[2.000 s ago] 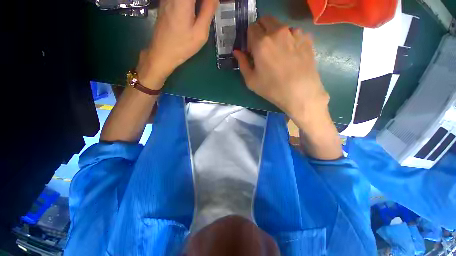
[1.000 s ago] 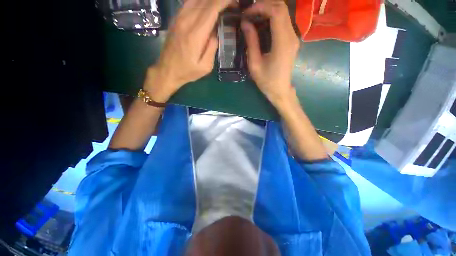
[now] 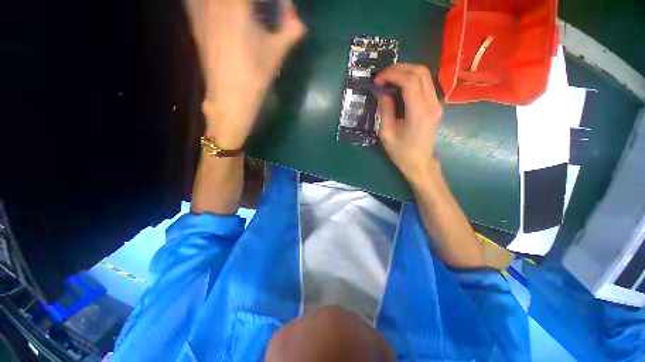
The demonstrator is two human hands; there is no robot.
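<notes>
An opened phone assembly (image 3: 358,106) lies on the green mat in front of me, its circuit board at the far end and the battery with a pale label at the near end. My right hand (image 3: 414,113) is over its right side, fingertips pinching a small dark part (image 3: 385,88) above the phone. My left hand (image 3: 244,49) is blurred at the upper left, away from the phone. A dark object (image 3: 267,11) shows between its fingers, cut by the top edge; what it is cannot be told.
A red bin (image 3: 498,53) with a thin pale strip (image 3: 483,54) inside stands at the upper right. White sheets with black rectangles (image 3: 542,145) lie right of it. A white box (image 3: 612,212) is at far right. A large black panel (image 3: 99,127) fills the left.
My left hand has left the phone and moved up and left. My right hand stays by the phone, its fingers now over the right side. The view has shifted, showing the whole phone and more bin.
</notes>
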